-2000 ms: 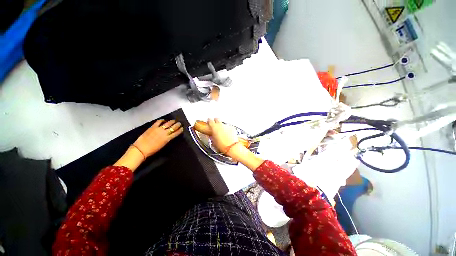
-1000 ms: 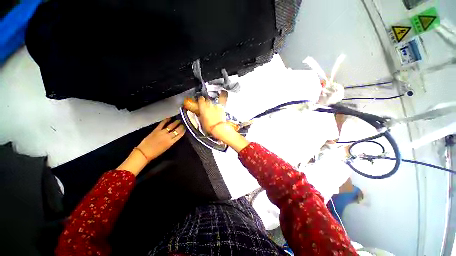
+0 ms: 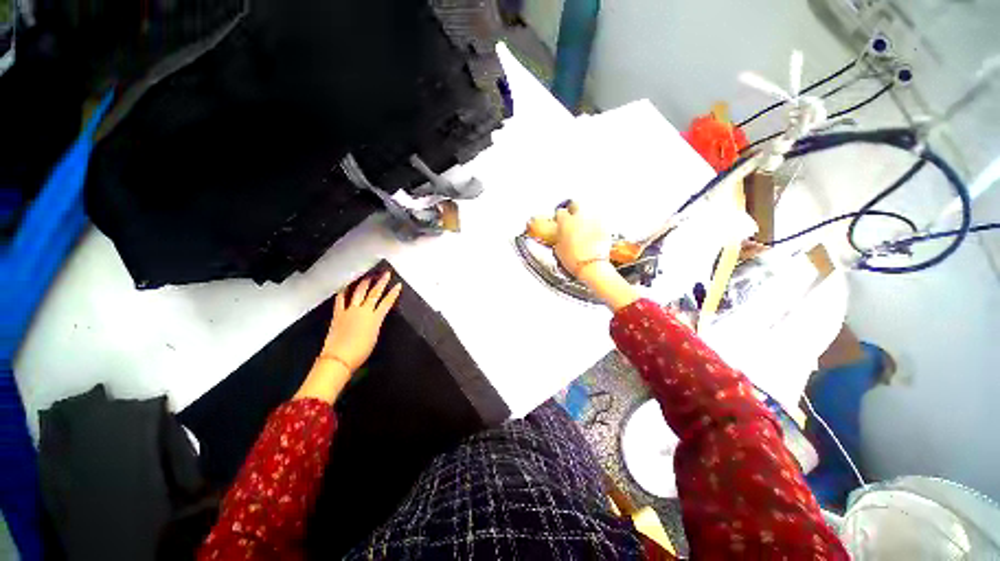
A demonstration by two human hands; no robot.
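A black garment panel lies on the white table, with a greyer band along its right end edge. My left hand lies flat on the panel near its far corner, fingers spread, holding nothing. My right hand grips the orange-yellow handle of the steam iron. The iron rests on the white table cloth to the right of the panel, apart from it.
A large black pile of cut pieces lies at the far side, with crumpled grey strips beside it. Charcoal pieces lie at the left corner. A dark hose loops at the right. A white fan stands bottom right.
The iron and my right hand have moved right, off the panel's edge onto the white cloth. My left hand stays on the panel, its fingers more spread. The camera view has shifted.
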